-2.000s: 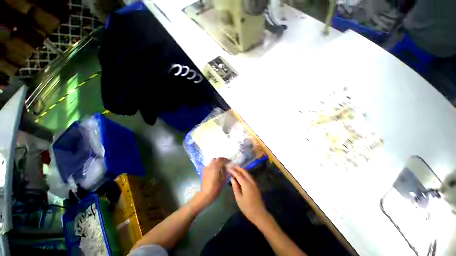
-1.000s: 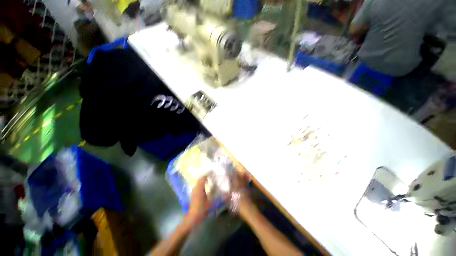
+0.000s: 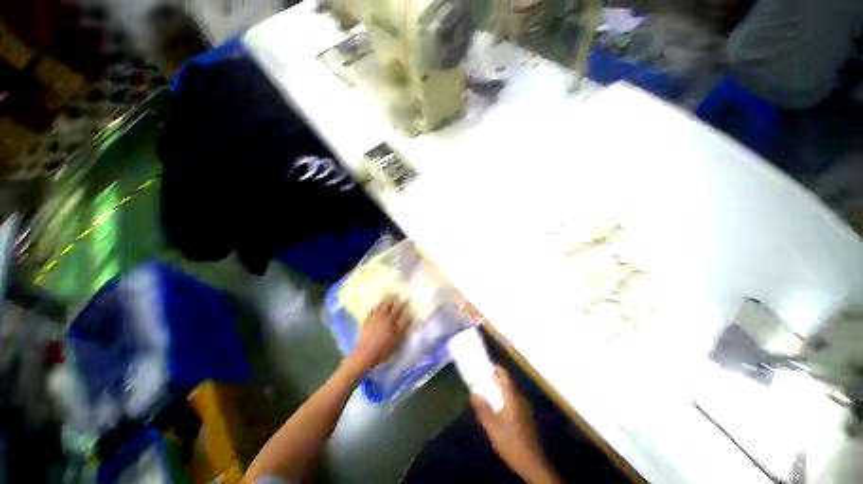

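My left hand (image 3: 381,331) is on or in an open clear plastic bag (image 3: 416,350) with yellowish-white contents, below the table edge. Its fingertips are blurred among the contents, so I cannot tell if they grip anything. My right hand (image 3: 508,414) holds a flat white oblong piece (image 3: 476,365) upright over my lap, right of the bag. Blue material shows around the bag's rim. Loose pale labels (image 3: 610,279) lie spread on the white table.
The sewing machine (image 3: 833,354) is at the right edge, beside its dark-outlined bed plate. A second cream machine (image 3: 416,66) stands at the far end of the white table (image 3: 530,180). A blue bin (image 3: 203,321) and dark cloth (image 3: 255,161) are at left. A person in grey is at top right.
My hands were close together over the bag and are now apart. The left stays at the bag; the right has moved right and the white piece now shows clearly in it. The view has shifted.
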